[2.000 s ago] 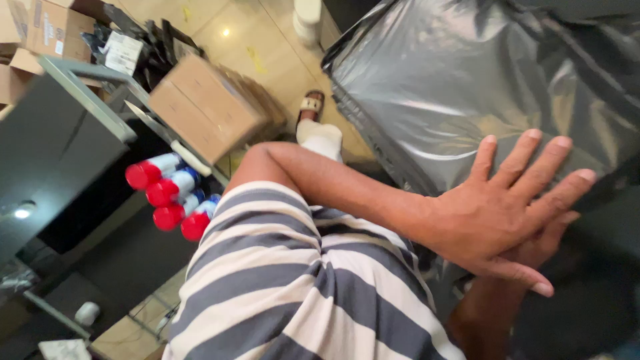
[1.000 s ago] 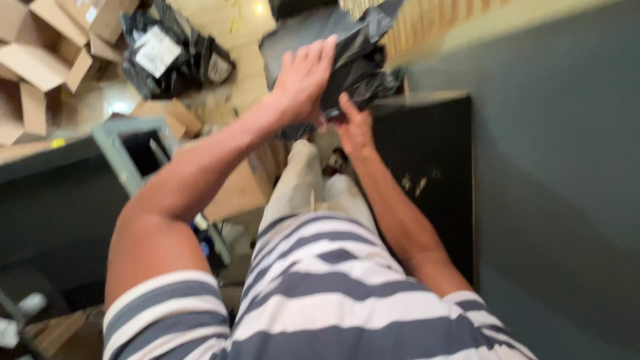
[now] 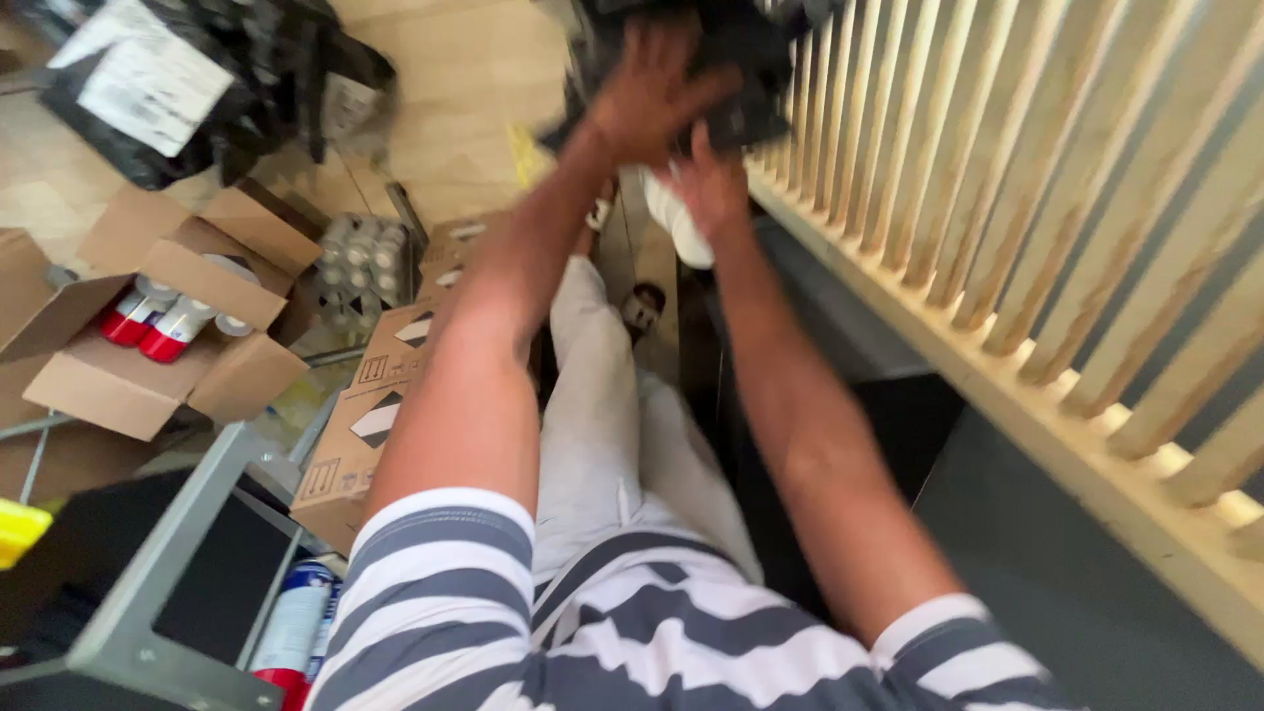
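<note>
A dark plastic bag or wrapped bundle (image 3: 750, 89), blurred, lies at the top centre of the head view, beyond my feet. My left hand (image 3: 657, 99) rests on its near side with the fingers spread. Just right of it and lower, my right hand (image 3: 709, 183) is at the bundle's near edge, thumb raised; blur hides whether its fingers grip the plastic. A white rounded object (image 3: 676, 222) shows beside my right hand.
Slatted rack (image 3: 938, 247) runs along the right. At left stand an open cardboard box (image 3: 118, 395) with red-capped cans, closed cartons (image 3: 346, 444), a metal frame (image 3: 178, 553) and an aerosol can (image 3: 294, 612). Black plastic bags (image 3: 227, 89) with white labels lie upper left.
My hands, earlier crossed over a large grey-black plastic covering at the right, are now at a dark bundle ahead of me. The view has swung considerably, bringing the slatted rack into sight.
</note>
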